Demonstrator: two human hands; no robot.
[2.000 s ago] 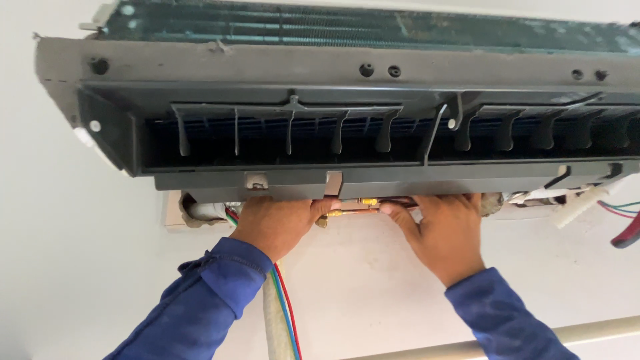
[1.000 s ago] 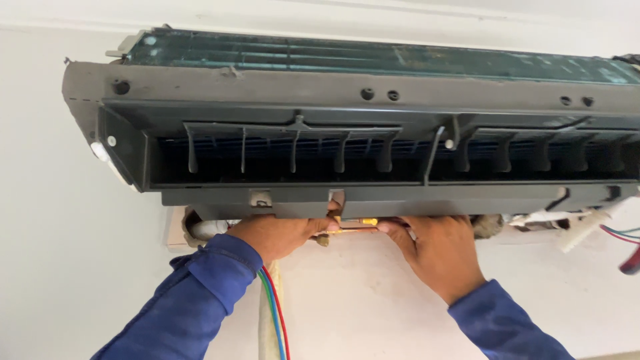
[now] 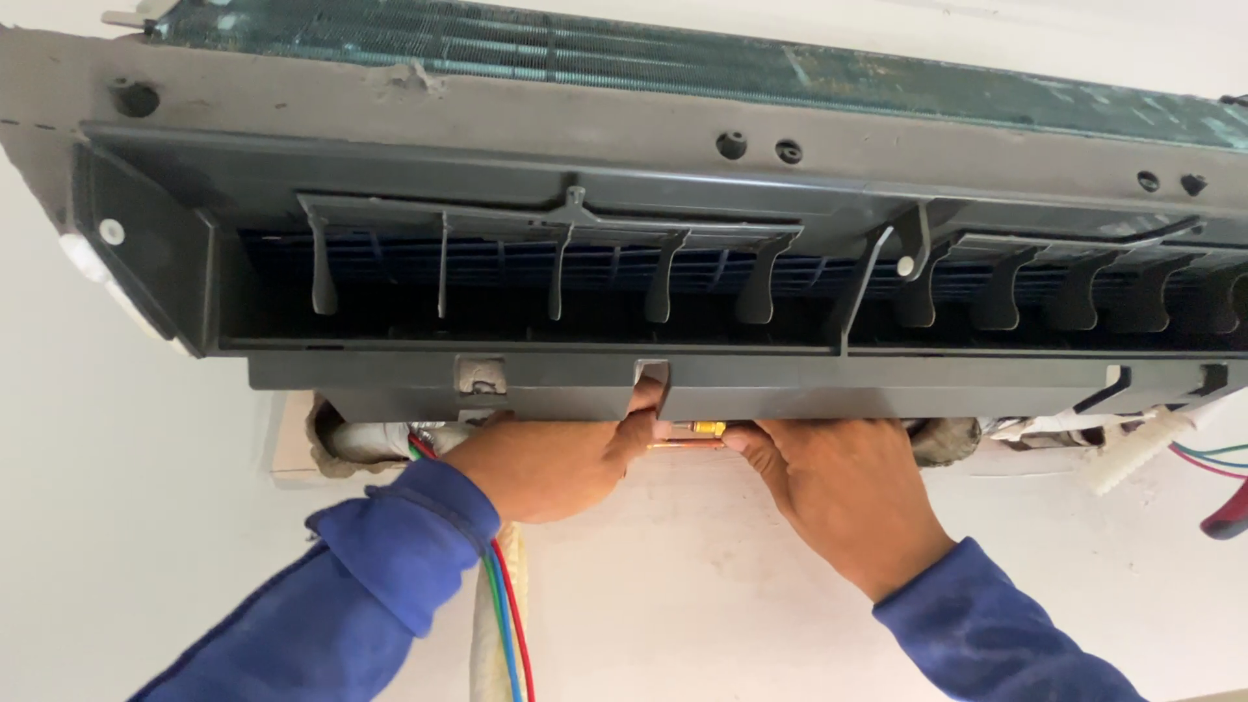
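The indoor unit of a split air conditioner (image 3: 546, 385), its front cover off, spans the view against the wall. Below its lower edge, my left hand (image 3: 556, 463) has its fingers around pipework, largely hidden behind the unit. My right hand (image 3: 843, 487) grips the right side of the same pipework with thumb and fingers. Between the two hands show a brass fitting (image 3: 709, 427) and a thin copper pipe (image 3: 687, 444). Which pipe each hand holds is partly covered by the unit's edge.
Red, blue and green wires (image 3: 507, 614) hang beside a wrapped pipe (image 3: 485, 643). A ragged wall hole (image 3: 331, 439) is at the left. Grey wrapped piping (image 3: 946, 444) and white foam insulation (image 3: 1136, 448) lie at the right, near a red tool handle (image 3: 1227, 512). Air vanes (image 3: 663, 283) face downward above.
Both hands stay at the pipework beneath the unit. The brass fitting shows between them throughout, with my left fingers now partly raised by the notch in the unit's edge.
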